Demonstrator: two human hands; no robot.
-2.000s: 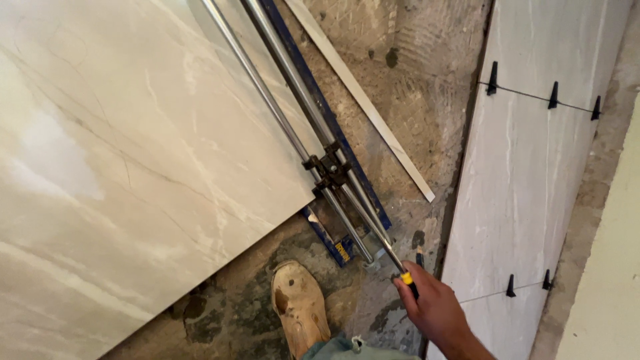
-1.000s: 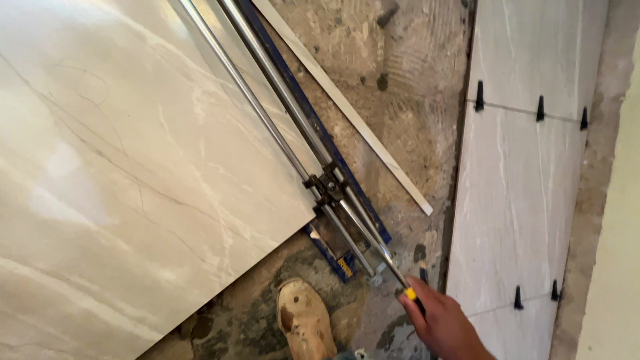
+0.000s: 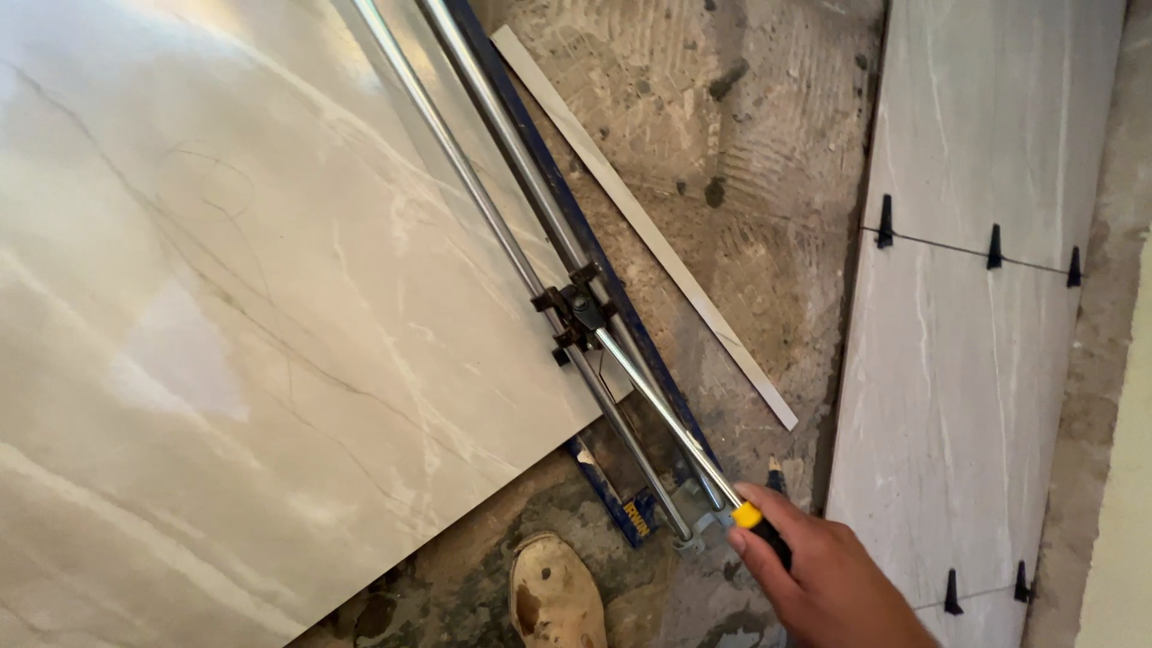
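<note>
My right hand (image 3: 810,562) is closed around the black and yellow handle (image 3: 760,531) of an Irwin manual tile cutter. The handle's steel lever runs up to the black sliding carriage (image 3: 576,310), which sits on two parallel chrome rails (image 3: 468,180) near their lower end. Under the rails lies a large glossy marble-look tile (image 3: 297,342), its corner reaching just below the carriage. The cutter's blue base (image 3: 576,211) shows along the tile's right side. My left hand is out of the picture.
A narrow tile strip (image 3: 648,234) lies on the rough concrete floor (image 3: 765,180). To the right are laid tiles (image 3: 954,360) with black leveling wedges (image 3: 994,247) at the joints. A stained shoe (image 3: 556,594) stands at the bottom. A pointed tool, partly hidden, lies beside my right hand.
The view has shifted slightly. My right hand remains on the handle, and the carriage stays near the lower end of the rails throughout.
</note>
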